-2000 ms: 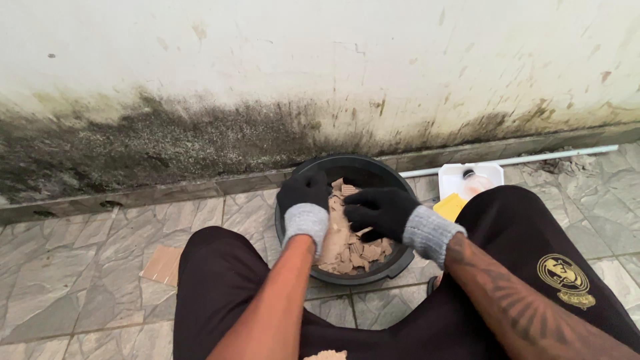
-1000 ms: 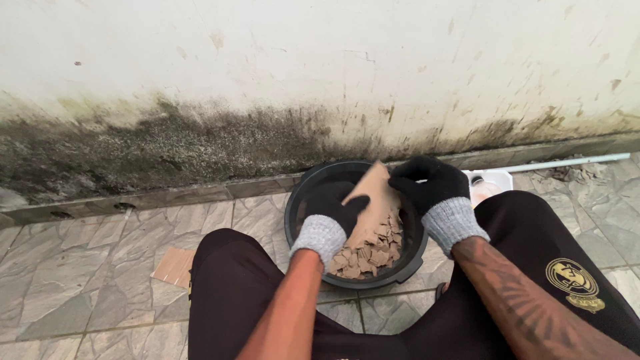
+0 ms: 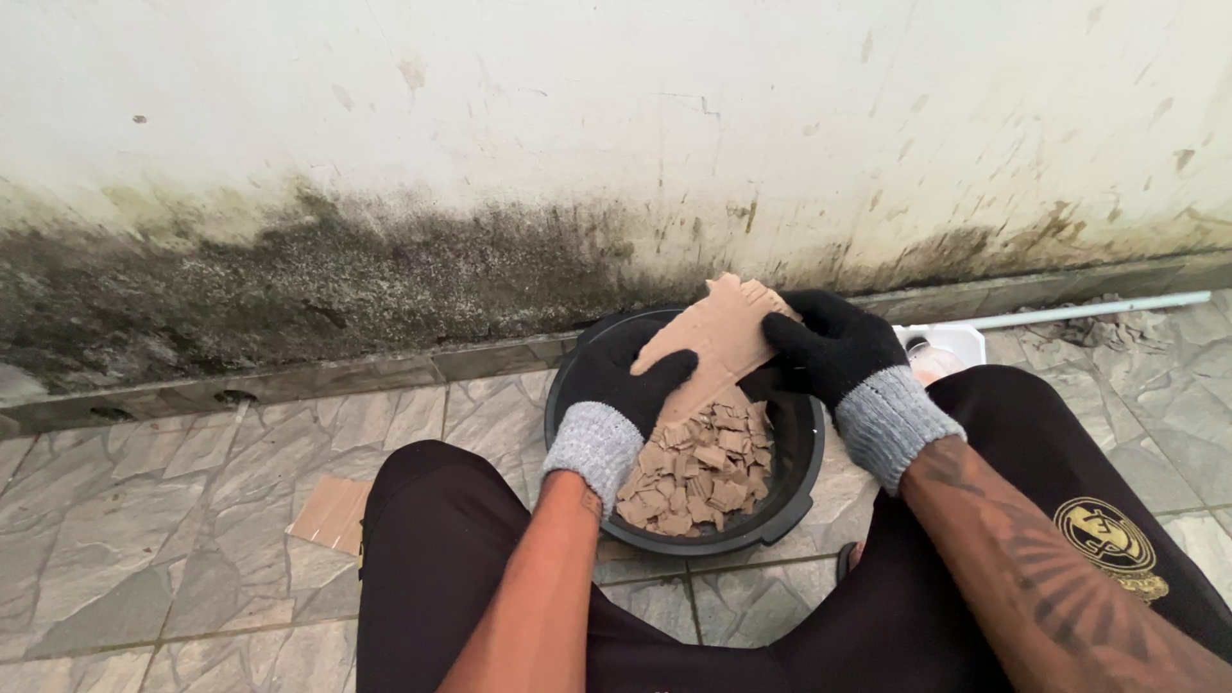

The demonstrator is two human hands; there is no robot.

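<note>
A large torn piece of brown cardboard (image 3: pixel 717 342) is held tilted above a round black plastic tub (image 3: pixel 808 481). My left hand (image 3: pixel 626 385), in a black knit glove with a grey cuff, grips its left side, thumb on the face. At the upper right edge, my right hand (image 3: pixel 833 346), gloved the same way, pinches the cardboard; its fingertips are partly hidden behind it. Many small torn cardboard scraps (image 3: pixel 698 472) lie in the tub below.
A stained wall (image 3: pixel 433 269) rises just behind the tub. To the right are a white tray (image 3: pixel 953 346) and a pale pipe (image 3: pixel 1097 310) along the wall's foot. Another cardboard piece (image 3: pixel 332 513) lies on the tiled floor at left, beside my knee.
Two seconds ago both hands were down at the tub over the scraps. Now they hold the large cardboard piece up above it, and the right hand has risen.
</note>
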